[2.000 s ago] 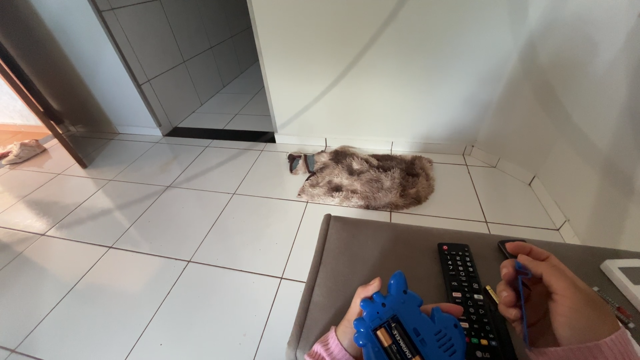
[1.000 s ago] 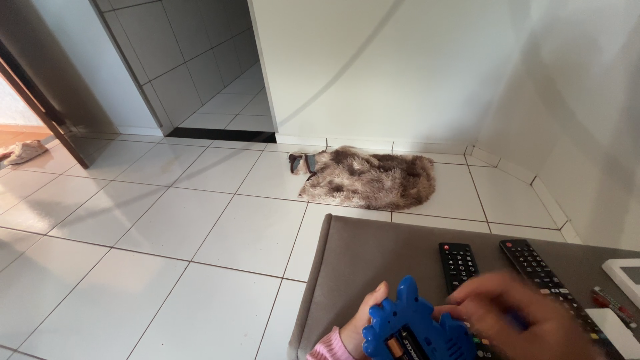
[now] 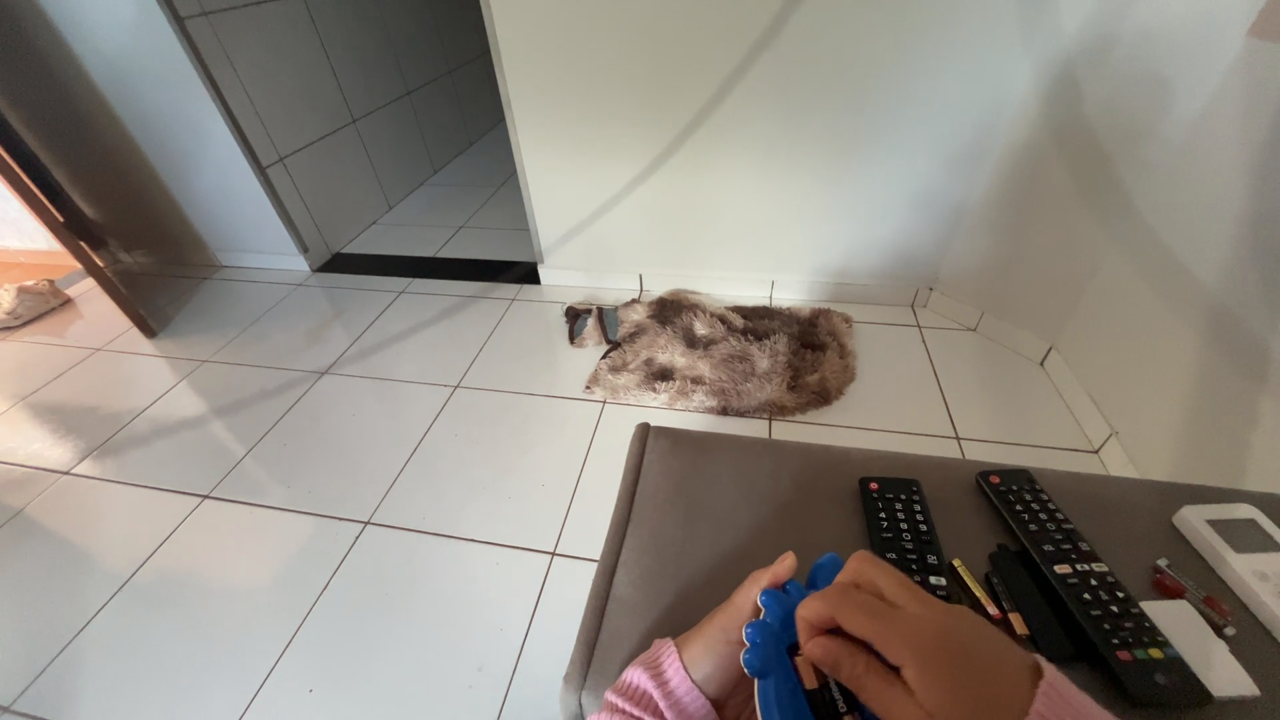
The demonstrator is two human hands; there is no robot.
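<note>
A blue plastic device [image 3: 768, 640] with a scalloped edge rests in my left hand [image 3: 715, 630], its battery compartment facing up. Inside the compartment lies a dark and copper battery [image 3: 822, 690], partly covered. My right hand [image 3: 915, 635] lies over the device, fingers curled at the compartment; whether they pinch anything there is hidden. Just beyond my right hand are a black remote control [image 3: 900, 525], a thin gold battery [image 3: 975, 588] and a second, longer black remote control [image 3: 1085, 580]. A dark cover-like piece [image 3: 1035, 600] lies between the remotes, beside another small battery [image 3: 1010, 605].
The items lie on a grey-brown upholstered surface [image 3: 740, 490]. A white remote with a display [image 3: 1235, 545], a white card-like piece [image 3: 1200, 645] and a small red and clear item [image 3: 1193, 597] are at the right. On the tiled floor lies a shaggy brown rug [image 3: 725, 355].
My right hand has moved left from beside the device onto its battery compartment. The longer black remote, largely hidden behind that hand two seconds ago, shows plainly now.
</note>
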